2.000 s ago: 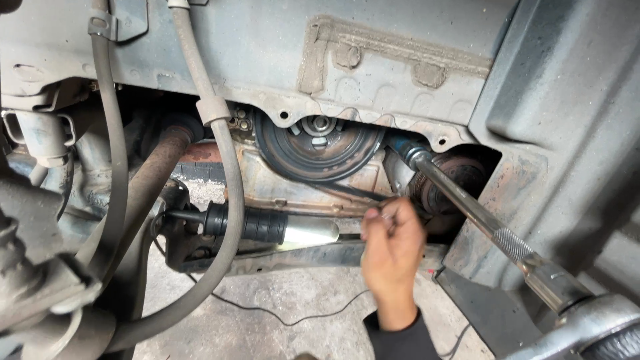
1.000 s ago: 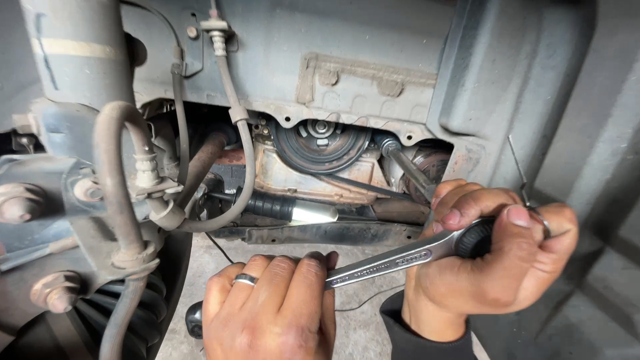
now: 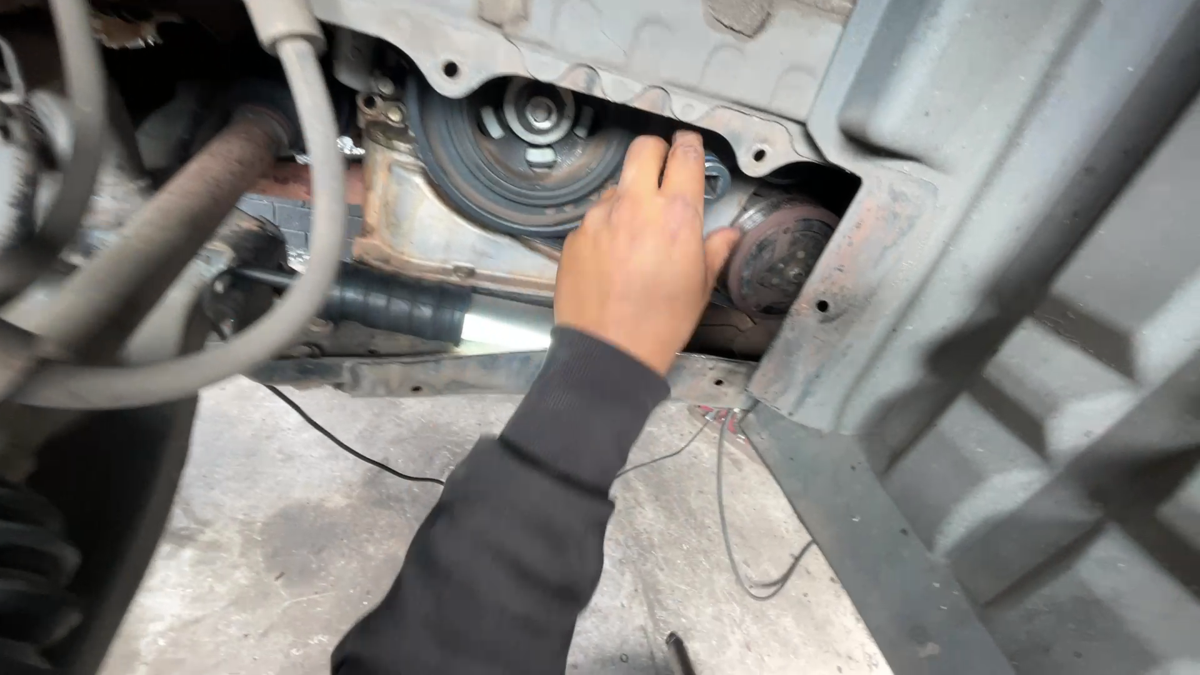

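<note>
My left hand, in a dark sleeve, reaches up into the opening in the wheel well, its back toward the camera. Its fingertips are between the ribbed crankshaft pulley and a round bluish metal part, possibly a socket. Whether the fingers grip anything there is hidden. The thumb points right, near a rusty lower pulley. Below and left of the hand, a lit work lamp with a black ribbed grip lies along the lower frame rail. My right hand is out of view.
A grey hose loops down at the left, beside a rusty shaft. The metal body panel borders the opening on the right. Thin cables hang or lie over the concrete floor; a dark rod-like end shows at the bottom.
One second ago both hands were on a ratchet wrench. The wrench is now out of view, and my left hand has moved up into the opening. The view has moved closer.
</note>
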